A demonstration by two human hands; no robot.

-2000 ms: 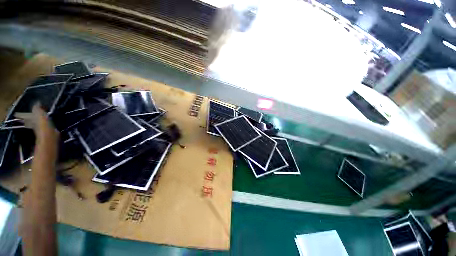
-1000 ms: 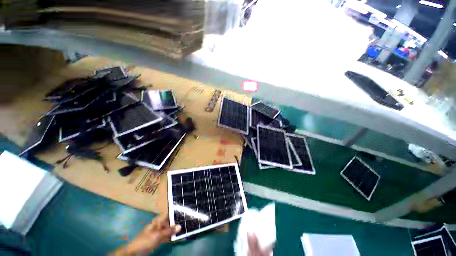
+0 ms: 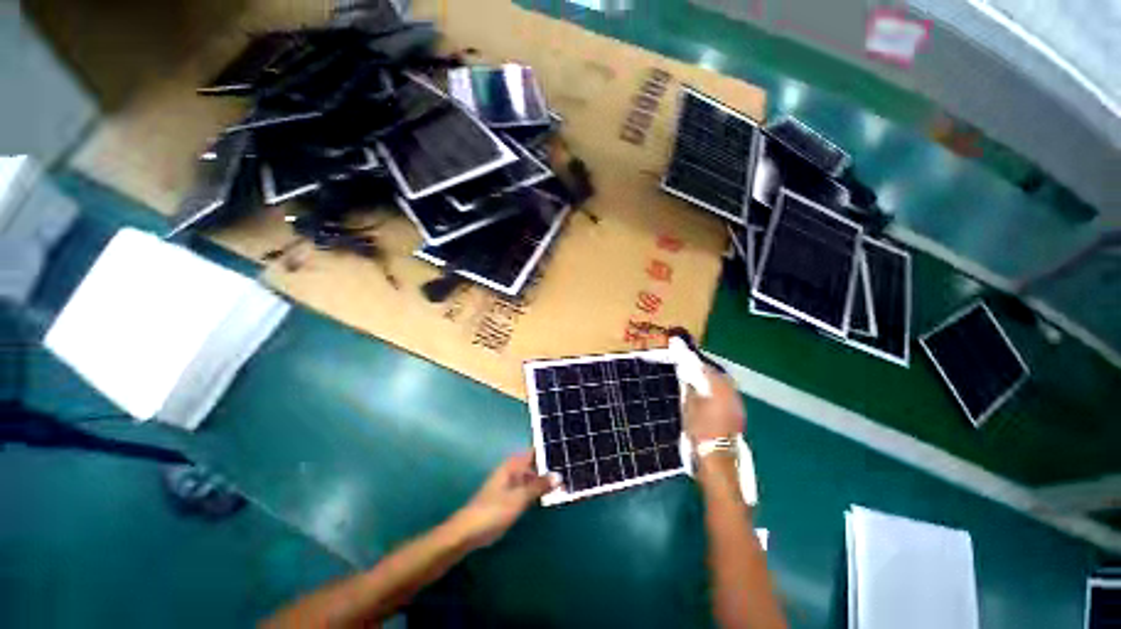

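Observation:
A small solar panel (image 3: 609,424), black with a white grid and white frame, is held face up over the green table, by the cardboard's near edge. My left hand (image 3: 510,494) grips its lower left corner, thumb on the frame. My right hand (image 3: 713,418) is at its right edge with a white wiping cloth (image 3: 745,473) that hangs below the wrist. The cloth touches the right frame edge. The right fingertips are partly hidden by the cloth. A dark bit of cable or plug shows at the upper right corner.
A heap of panels (image 3: 449,141) lies on the cardboard sheet (image 3: 602,270). A smaller panel group (image 3: 805,258) and a single panel (image 3: 975,363) lie at right. White sheet stacks are at left (image 3: 160,322) and lower right (image 3: 912,571). A raised shelf edge (image 3: 983,86) crosses the upper right.
The view has shifted down, so the heap and shelf sit higher. The right hand with the cloth has moved from below right of the panel onto its right edge. The left hand still holds the panel.

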